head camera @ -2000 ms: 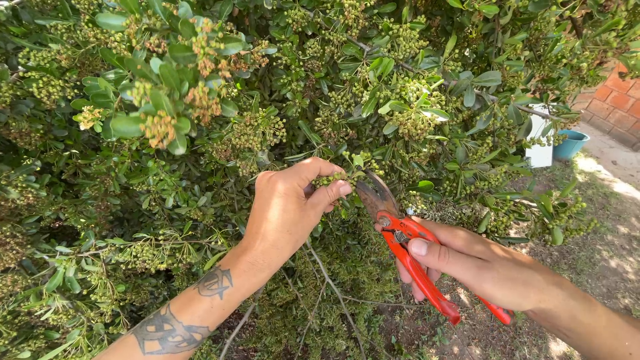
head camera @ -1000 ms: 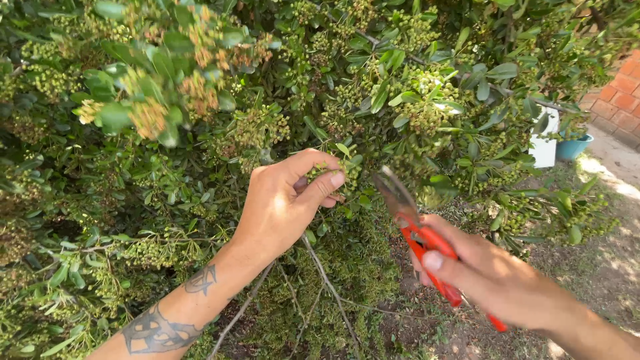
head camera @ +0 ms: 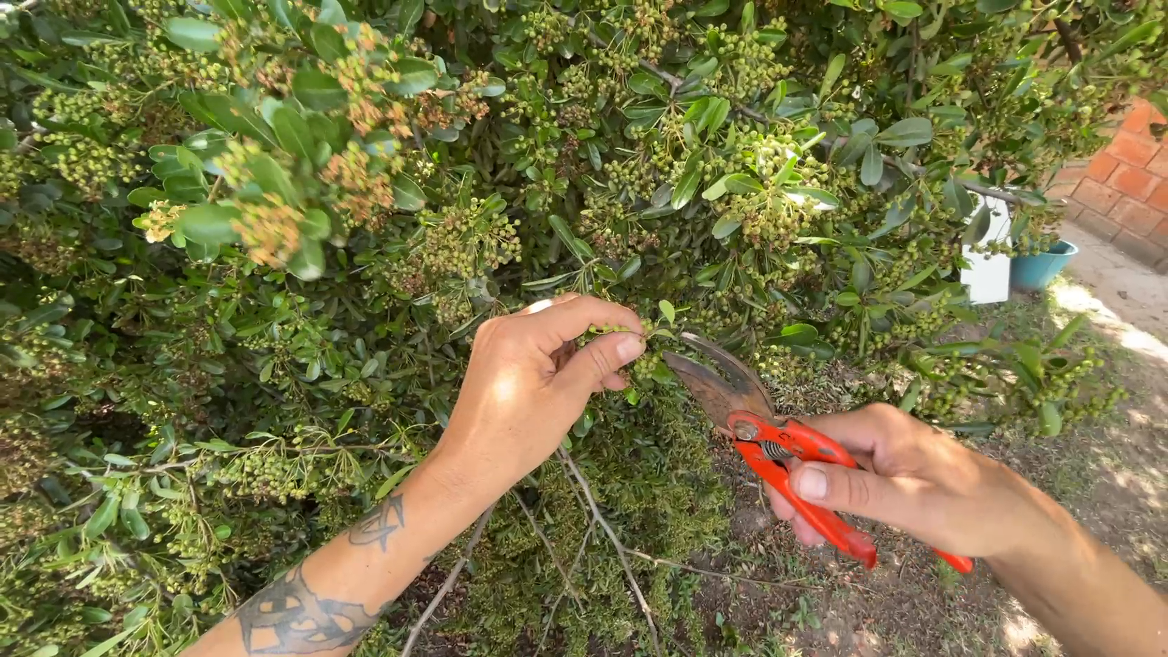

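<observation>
My left hand [head camera: 538, 374] pinches a thin green sprig [head camera: 655, 336] with small leaves and green berries between thumb and forefinger, in front of the leafy shrub [head camera: 347, 301]. My right hand [head camera: 899, 484] holds red-handled pruning shears [head camera: 776, 447], with the spring showing between the handles. Their worn metal blades stand apart, the tips just right of the sprig and my left fingertips. Whether a blade touches the sprig I cannot tell.
Bare branches [head camera: 607, 529] run below my left hand, over lower foliage. Berry-laden branches [head camera: 1031, 374] reach out at the right. Behind them are a white panel [head camera: 987, 260], a teal tub [head camera: 1042, 266], a brick wall [head camera: 1131, 187] and dirt ground [head camera: 1113, 456].
The shears were at the sprig two seconds ago, looked closer to shut and lower one second ago, and are now back beside it with blades apart. My left hand stays by the sprig.
</observation>
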